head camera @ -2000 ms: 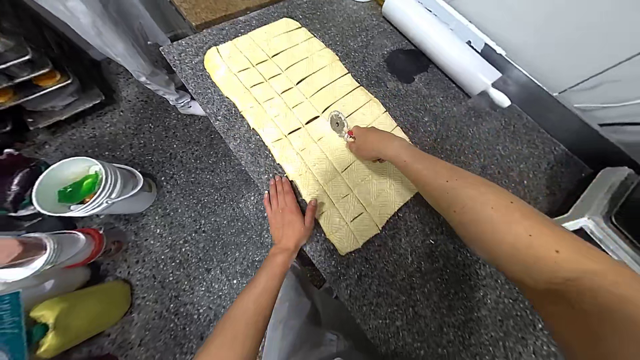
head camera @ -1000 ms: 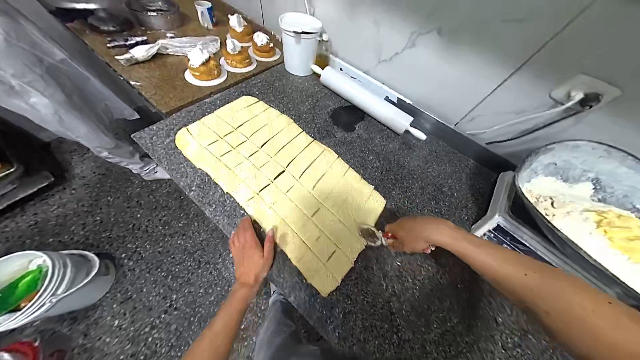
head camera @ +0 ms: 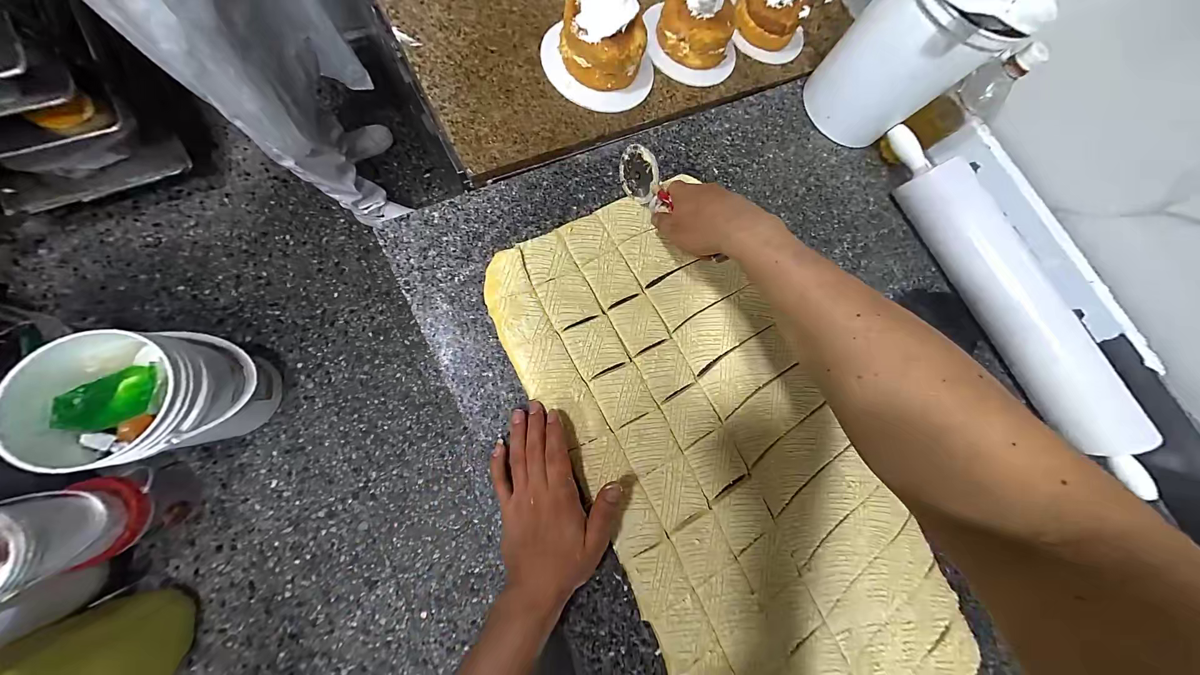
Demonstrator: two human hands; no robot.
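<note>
A sheet of rolled dough (head camera: 684, 403), patterned and scored with crossing cuts, lies on the speckled stone countertop (head camera: 469, 272). My right hand (head camera: 708, 220) grips a rotary pastry cutter (head camera: 640, 175) at the dough's far end; its wheel is at the edge there, and the handle is mostly hidden in my fist. My left hand (head camera: 553, 506) rests flat at the dough's left edge, fingers a little apart, the fingertips and thumb touching or close beside the dough. My right forearm covers part of the dough's right side.
A white rolling pin (head camera: 1027, 305) lies at the right along the wall. Beyond the dough are a white bucket (head camera: 877, 75) and cream-topped cakes (head camera: 603, 47) on a brown counter (head camera: 497, 112). At left on the floor stands a white bucket (head camera: 173, 403). A person's grey trousers (head camera: 253, 94) show at upper left.
My right hand with the cutter has moved from the dough's near right edge to its far end. My left hand stays by the left edge. The view has shifted closer.
</note>
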